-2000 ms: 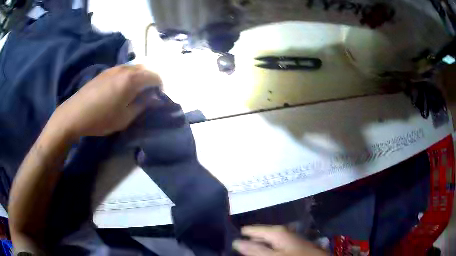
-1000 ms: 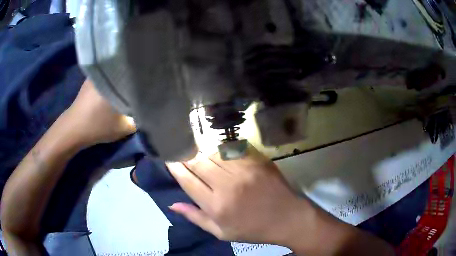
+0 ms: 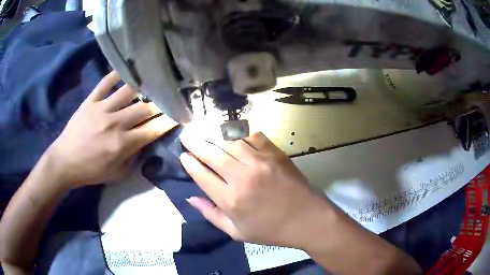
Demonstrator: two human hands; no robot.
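Observation:
Navy fabric [image 3: 40, 91] lies bunched at the left, and a strip of it runs down between my hands over the table's front edge. My left hand [image 3: 105, 134] lies on the navy cloth left of the needle, fingers spread and pressing down. My right hand [image 3: 252, 193] lies at the presser foot, fingertips on the cloth beside the needle area; its grip is hidden by glare. The sewing machine [image 3: 322, 37] spans the top, with a silvery guard [image 3: 235, 129] just above my right fingers. Light blue-grey fabric [image 3: 80, 255] hangs at the lower left.
Black thread snips [image 3: 317, 95] lie on the yellowish bed right of the needle. The white table [image 3: 344, 182] has a printed scale along its front edge. A red plastic basket [image 3: 467, 241] with dark fabric stands at the lower right. Dark cords hang at the right.
My right hand has come up from below the table edge to the needle area. My left hand has opened out flat on the cloth. The snips, partly covered a second ago, show fully.

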